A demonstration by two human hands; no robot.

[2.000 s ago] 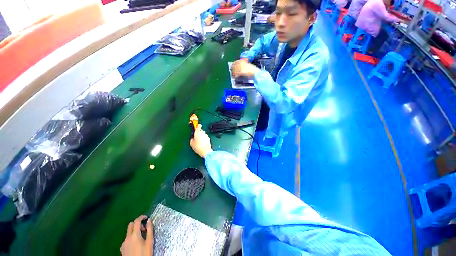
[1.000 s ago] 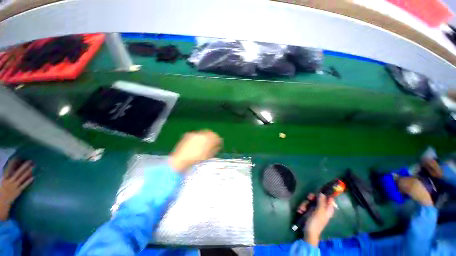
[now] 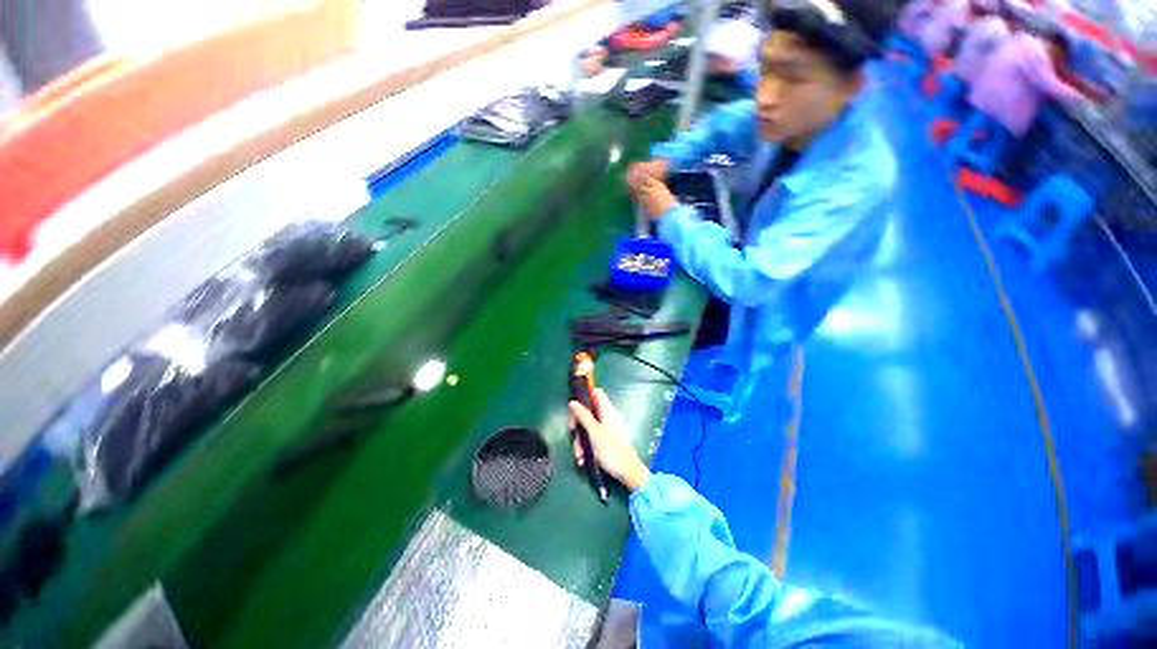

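Observation:
My right hand point(image 3: 607, 437) is closed around the electric screwdriver point(image 3: 586, 396), just above the green bench. Its orange end points away from me and its dark narrow end points back toward my wrist. The round black screw dish point(image 3: 511, 472), with a speckled fill, sits to the left of this hand. The silvery mat point(image 3: 472, 596) lies below the dish at the near edge, cut off by the picture's bottom, with nothing on its visible part. My left hand is out of the picture.
A blue parts bin point(image 3: 642, 265) and dark strips point(image 3: 624, 330) lie beyond my right hand. A neighbouring worker point(image 3: 793, 190) sits at the bench's right edge. Bagged black parts point(image 3: 216, 349) lie at the left. A pale corner point(image 3: 146, 621) shows at bottom left.
The view swung left over the bench, then back right. My left hand, seen over the mat a second ago, has left the picture. My right hand still holds the screwdriver, now nearer the dish than two seconds ago.

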